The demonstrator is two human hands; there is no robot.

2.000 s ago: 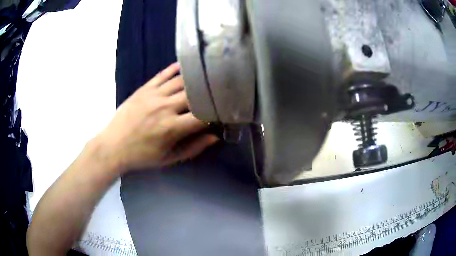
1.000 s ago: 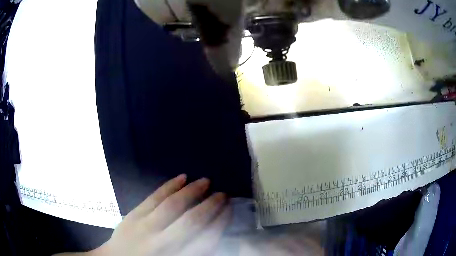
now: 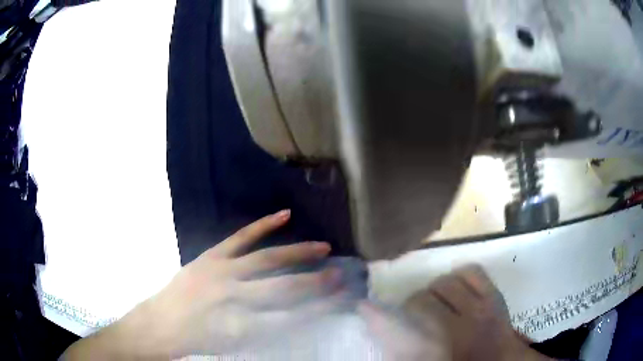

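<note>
A black fabric piece (image 3: 243, 190) lies lengthwise on the white table, left of and under the sewing machine head (image 3: 299, 84). My left hand (image 3: 243, 296) lies flat on the fabric's near part, fingers apart and pointing right. My right hand (image 3: 458, 310) is at the near edge, right of the fabric, blurred, with fingers curled; its fingertips are partly hidden. A pale blurred area shows between the hands at the bottom. The needle and presser foot are hidden behind the head's grey guard (image 3: 416, 127).
The white table (image 3: 99, 155) has a printed ruler scale (image 3: 578, 303) along its near edge. A black layered heap (image 3: 17, 233) is at the far left. The tension knob with its spring (image 3: 530, 211) hangs at the right. Small red and black items (image 3: 627, 192) lie at the right edge.
My left hand has moved from beside the machine head to the fabric's near end. My right hand now shows clearly at the lower right. The view has shifted, and the machine head looms large again.
</note>
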